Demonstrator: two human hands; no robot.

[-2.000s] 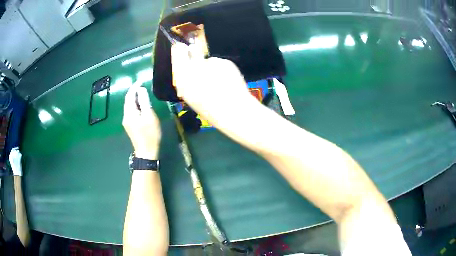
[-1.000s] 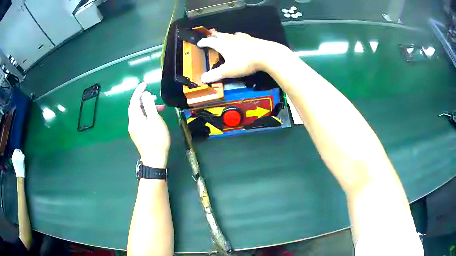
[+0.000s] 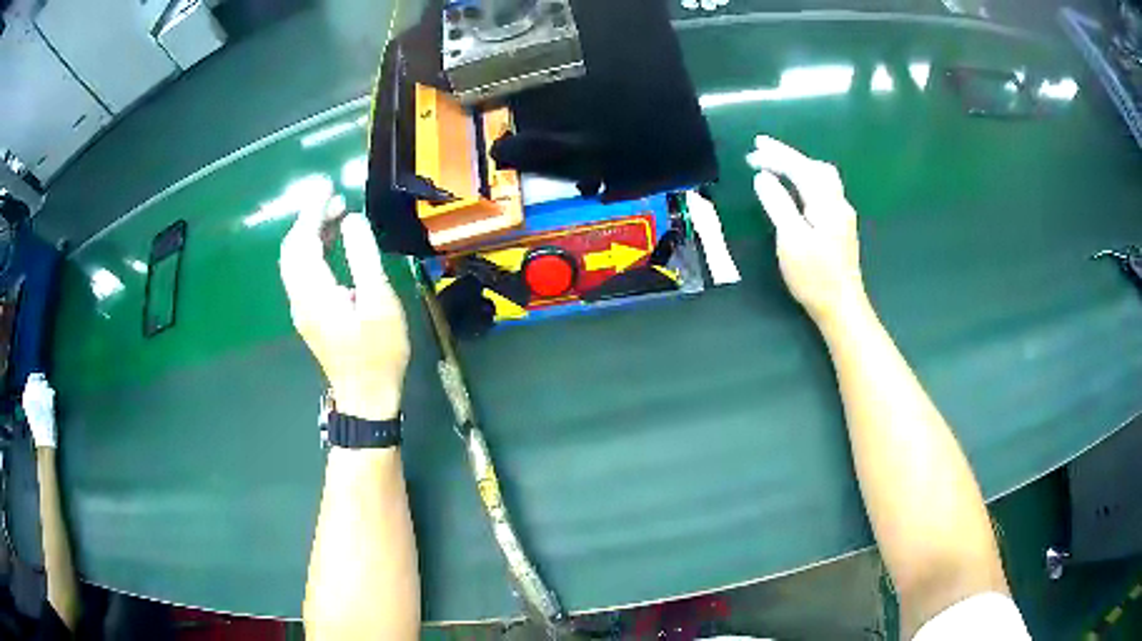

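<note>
The orange fixture stands on the left part of the black pad, with dark clamp-like parts beside it. A grey metal block is at its far end. The blue-edged control box with a red button is on the near side. My left hand is left of the fixture, fingers apart; a dark spot shows near its fingertips, and I cannot make out a held part. My right hand is right of the pad, open and empty, touching nothing. A black phone frame lies on the green worktop at left.
A wrapped cable runs from the box towards me. A white strip is at the box's right end. Another dark frame lies far right. A white-gloved hand of another person is at far left. A blow-gun-like tool is at the right edge.
My right hand has left the fixture and moved right, away from the pad. The grey metal block now shows over the fixture's far end. The left phone frame has shifted left in view.
</note>
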